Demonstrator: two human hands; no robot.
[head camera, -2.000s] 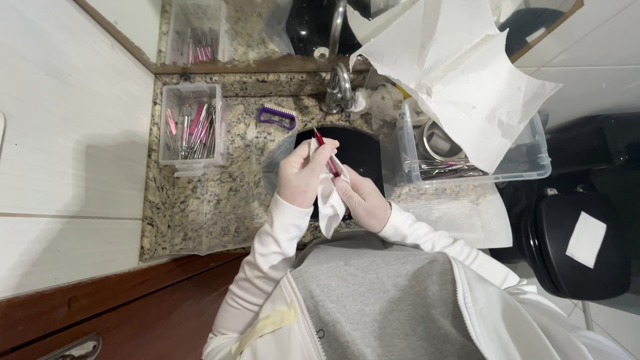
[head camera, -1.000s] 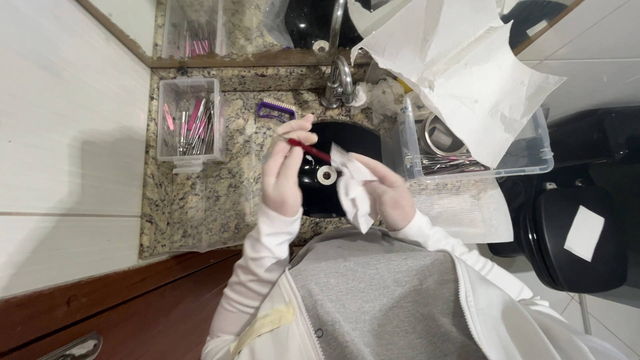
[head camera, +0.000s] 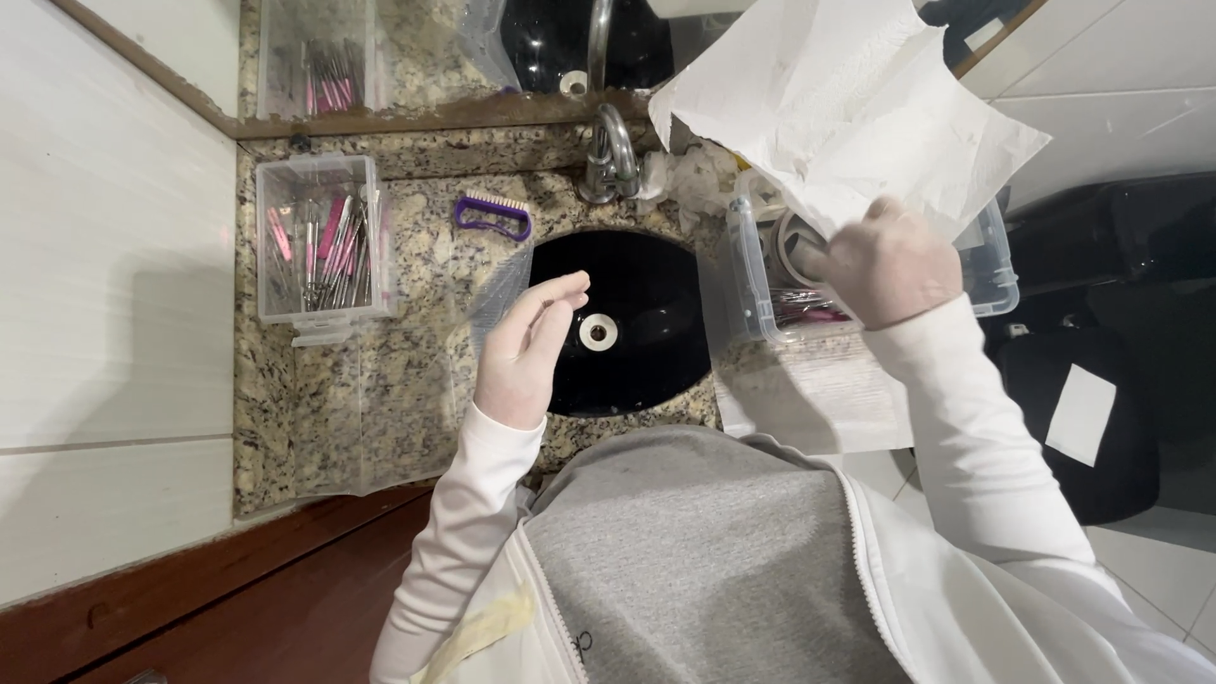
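My left hand (head camera: 527, 351) is raised over the left edge of the black sink basin (head camera: 646, 380), its thumb apart from the fingers and nothing visible between them. My right hand (head camera: 893, 266), blurred, is at the lower edge of a large white paper sheet (head camera: 855, 104), above the right clear plastic box (head camera: 997, 256). Whether it grips the paper or something else cannot be told. That box contains a roll (head camera: 796, 249) and metal tools with pink parts (head camera: 806, 306). Another clear plastic box (head camera: 268, 237), at the left, holds pink and metal slender tools (head camera: 332, 252).
A purple-handled brush (head camera: 492, 217) lies on the granite counter (head camera: 418, 380) left of the chrome faucet (head camera: 609, 157). Crumpled clear plastic (head camera: 698, 180) sits right of the faucet. White paper towel (head camera: 817, 389) lies below the right box. A mirror runs behind the counter.
Earlier, my hands held a dark red slender tool and a white tissue over the basin; neither is visible in them now. My right hand has moved right to the large paper sheet.
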